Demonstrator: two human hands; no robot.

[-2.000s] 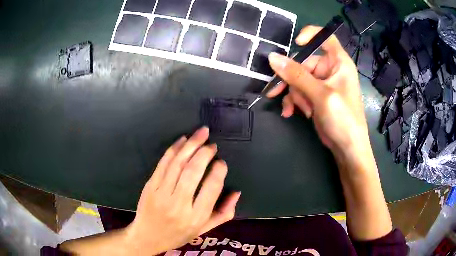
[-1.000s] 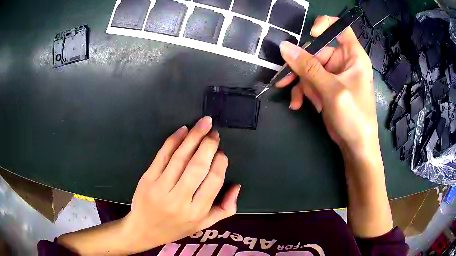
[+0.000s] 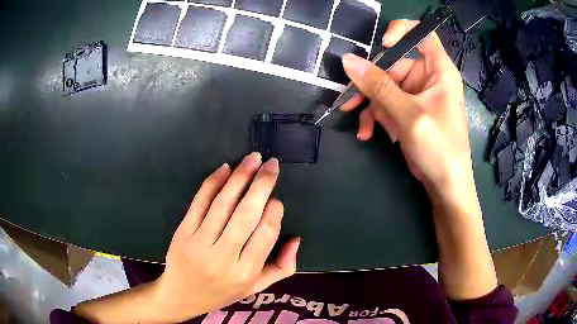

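Observation:
A black plastic housing (image 3: 292, 140) lies flat on the dark green bench in front of me. My left hand (image 3: 231, 234) rests palm down, its fingertips at the housing's near left edge. My right hand (image 3: 411, 107) holds dark tweezers (image 3: 405, 45) like a pen, their tip at the housing's upper right corner. I cannot tell whether the tip grips anything. A white liner sheet (image 3: 234, 64) with two rows of dark square pads lies beyond the housing, its far edge cut off by the frame.
Another housing (image 3: 85, 68) lies alone at the far left. A heap of black parts (image 3: 506, 95) and a crinkled clear bag (image 3: 549, 205) are at the right. Cardboard boxes (image 3: 525, 269) stand below the bench's near edge.
The tweezer tip stays at the housing's upper right corner while the whole view shifts slightly. My left fingertips are now nearer together at the housing's near left edge.

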